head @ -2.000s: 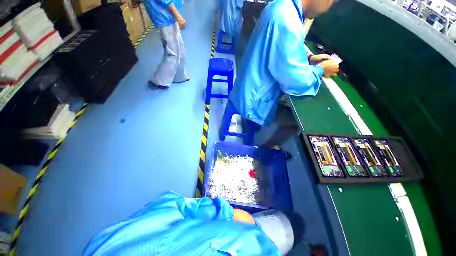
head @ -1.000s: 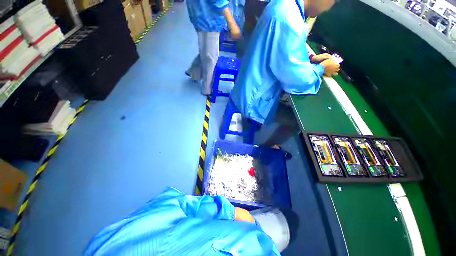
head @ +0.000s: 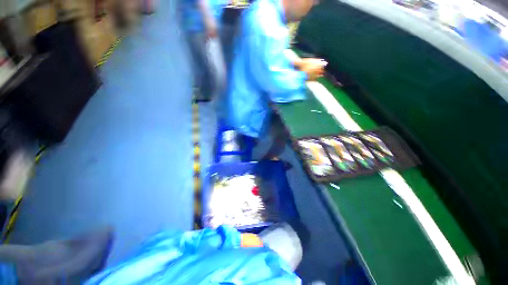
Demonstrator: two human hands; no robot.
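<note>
The picture is blurred. A black phone tray (head: 404, 146) lies across the green bench, with several open phones in its pockets. A blue bin (head: 285, 192) stands low in front of me, holding white scrap strips (head: 237, 200) and a small red item. My blue sleeve crosses the bottom. A patch of bare skin at its cuff is all I see of my left hand (head: 252, 240), beside a pale rounded shape that looks like my knee. Its fingers are hidden. My right hand is not in view.
A person in a blue smock (head: 259, 67) works at the bench beyond the tray. Another person (head: 203, 50) stands in the aisle. A blurred grey trouser leg (head: 55, 257) shows at lower left. Dark stacks (head: 53, 83) line the left; yellow-black tape (head: 196, 161) marks the floor.
The view has swung right, so bench, tray and bin appear farther left and blurred. The aisle person appears farther left. A grey leg has entered at lower left.
</note>
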